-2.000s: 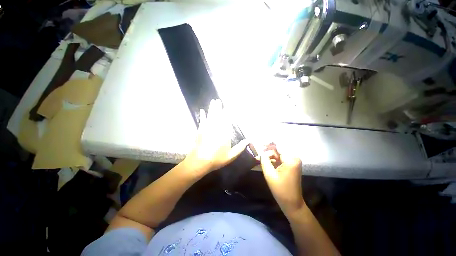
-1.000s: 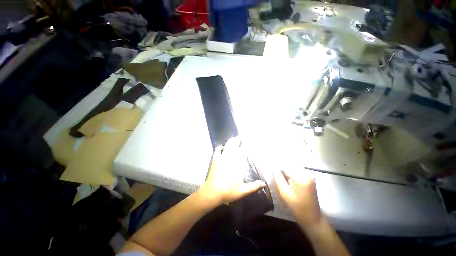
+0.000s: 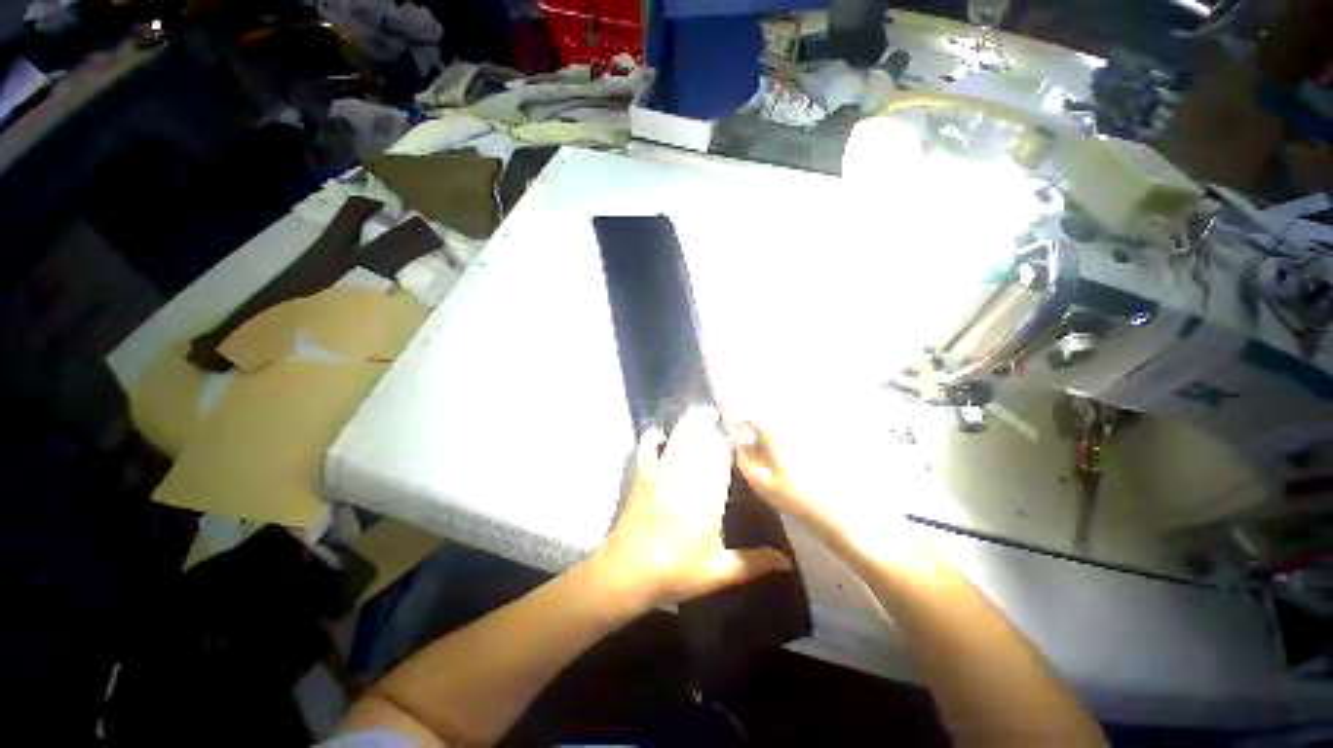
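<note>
A long dark band [image 3: 651,314] lies on the white sewing table, running from the middle toward me. Its near part hangs over the front edge. My left hand [image 3: 684,512] lies over the band near the table edge, fingers on top and thumb spread to the right, holding it. My right hand [image 3: 782,475] reaches in from the right, its fingertips at the band's right edge beside my left fingers. Glare hides whether they pinch it.
The sewing machine [image 3: 1155,351] with its bright lamp stands at right. A slim tool [image 3: 1088,475] lies on its bed. Tan pattern pieces [image 3: 263,439] and brown cloth pieces [image 3: 439,187] lie at left. A red basket [image 3: 597,29] and blue stand [image 3: 709,59] are behind.
The view has tilted up, showing more background. My right hand has moved from near the table's front edge up and left to the band beside my left hand. My left hand has stayed on the band.
</note>
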